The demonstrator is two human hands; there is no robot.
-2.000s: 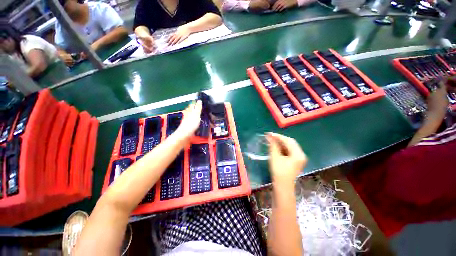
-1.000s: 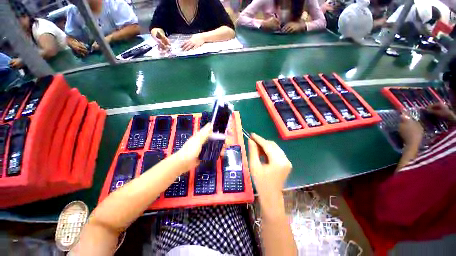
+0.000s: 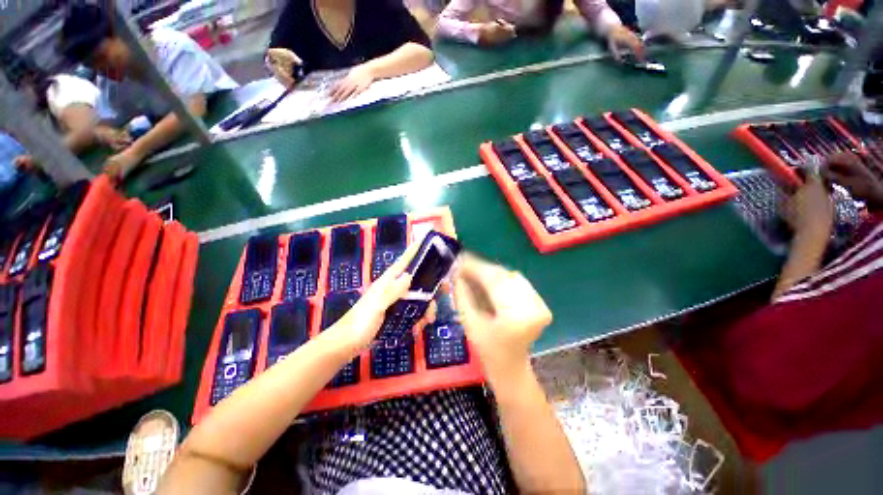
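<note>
My left hand (image 3: 373, 307) holds a black keypad phone (image 3: 431, 263), tilted with its front up, over the right part of a red-orange foam tray (image 3: 215, 363). A white edge shows around the phone's screen. My right hand (image 3: 499, 305) is curled at the phone's right side and is blurred. Whether it pinches the phone's edge, a film or a tool cannot be seen. Other keypad phones lie face up in the tray's two rows. The top right slot (image 3: 424, 228) shows bare foam beside the held phone.
Leaning stacked red-orange trays (image 3: 126, 300) stand at left. Another tray (image 3: 544, 238) with phones back up lies right of centre. White frames (image 3: 629, 416) are heaped below the bench edge. A cream oval dish (image 3: 152, 450) is lower left. A person in a red sleeve (image 3: 823, 338) works at right; others sit opposite.
The held phone has turned from nearly edge-on to screen up. My right hand has moved left to its side. The clear film seen in my right hand two seconds ago no longer shows.
</note>
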